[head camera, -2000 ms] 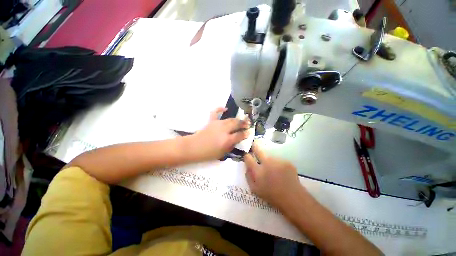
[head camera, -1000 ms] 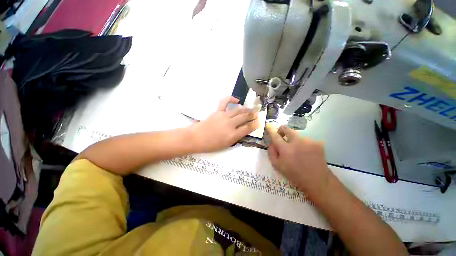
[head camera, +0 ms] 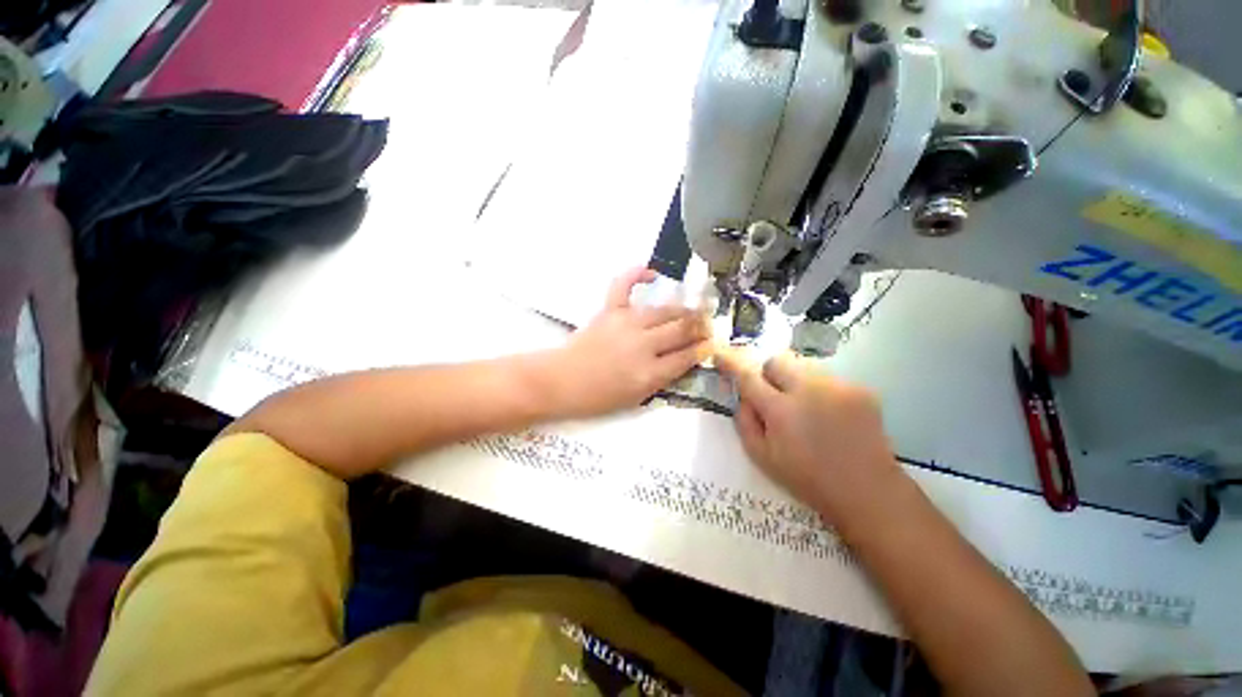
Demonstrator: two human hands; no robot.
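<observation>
A white-backed panel (head camera: 545,252) lies flat on the sewing table, to the left of and under the machine head. A black band (head camera: 670,242) shows on it beside the head. My left hand (head camera: 633,347) lies flat on the work, fingers at the presser foot (head camera: 746,316). My right hand (head camera: 806,415) has its fingertips on the near edge of the work, just in front of the foot, close to my left fingertips. A dark strip (head camera: 692,403) shows below my hands. Glare hides the needle and the exact finger contact.
The white sewing machine (head camera: 1008,164) fills the upper right. Red-handled thread snips (head camera: 1046,409) lie on its bed. A black strip pile (head camera: 218,184) lies at the table's left. Pink-brown pieces (head camera: 55,313) hang at far left. A printed ruler scale (head camera: 736,515) runs along the front edge.
The camera view has shifted closer to the machine since the first frame. Both hands stay at the foot; my right fingertips now sit closer to my left ones.
</observation>
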